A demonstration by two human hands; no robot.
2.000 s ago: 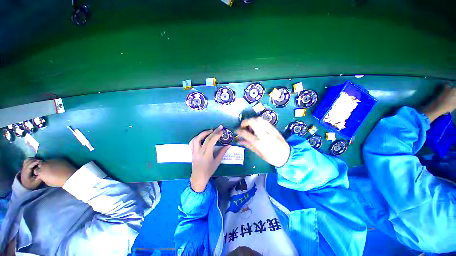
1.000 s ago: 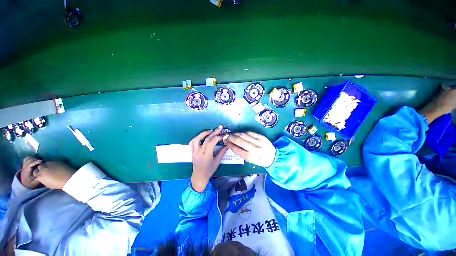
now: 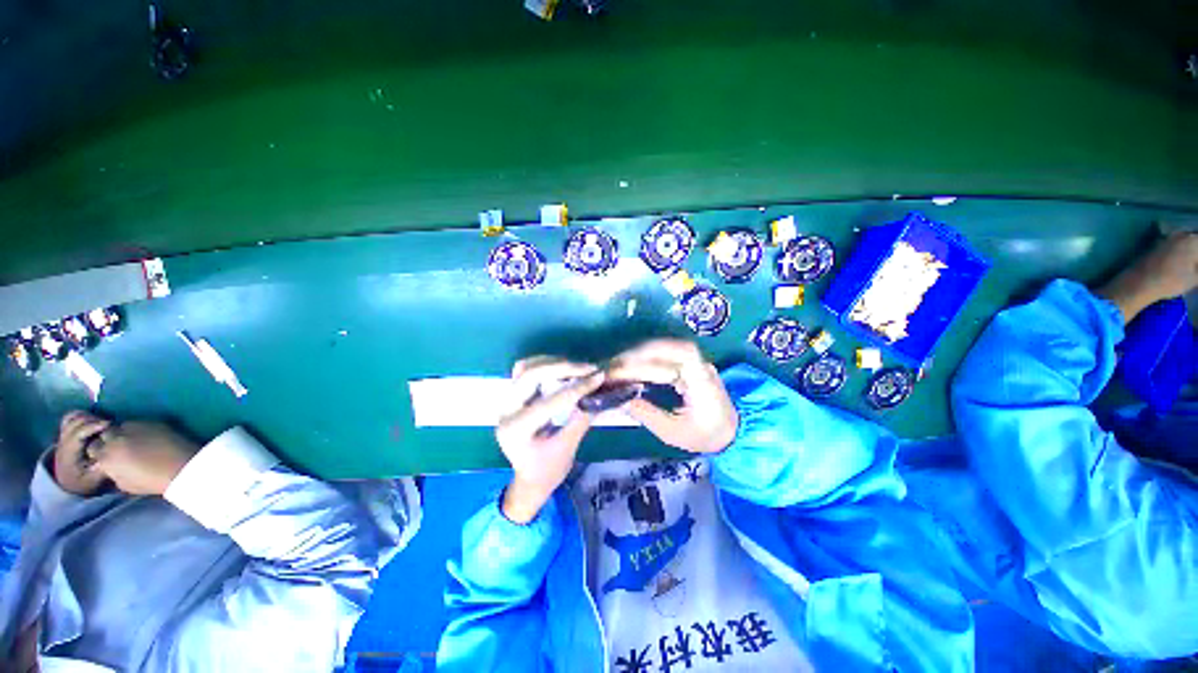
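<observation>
My left hand (image 3: 543, 427) and my right hand (image 3: 683, 394) meet in front of my chest, just above the sticker strip. Between their fingertips they hold a round module (image 3: 611, 396), dark and seen tilted, partly hidden by the fingers. The white sticker strip (image 3: 457, 402) lies on the bench below, its right part covered by my hands. Several round modules with silver-white rings (image 3: 669, 245) lie on the bench ahead and to the right, with small yellow-edged batteries (image 3: 554, 214) near them.
A blue bin (image 3: 949, 296) of small white pieces stands at the right. At left are a neighbour's folded hands (image 3: 132, 454), a slim white item (image 3: 213, 363), a row of modules (image 3: 66, 335) and a grey bar (image 3: 76, 295). Another worker's blue sleeve (image 3: 1051, 394) is at right. The conveyor belt (image 3: 434, 132) runs behind.
Both hands have come together around the module and tilted it up. My right hand has moved left from beside the grouped modules. Modules on the belt have shifted left.
</observation>
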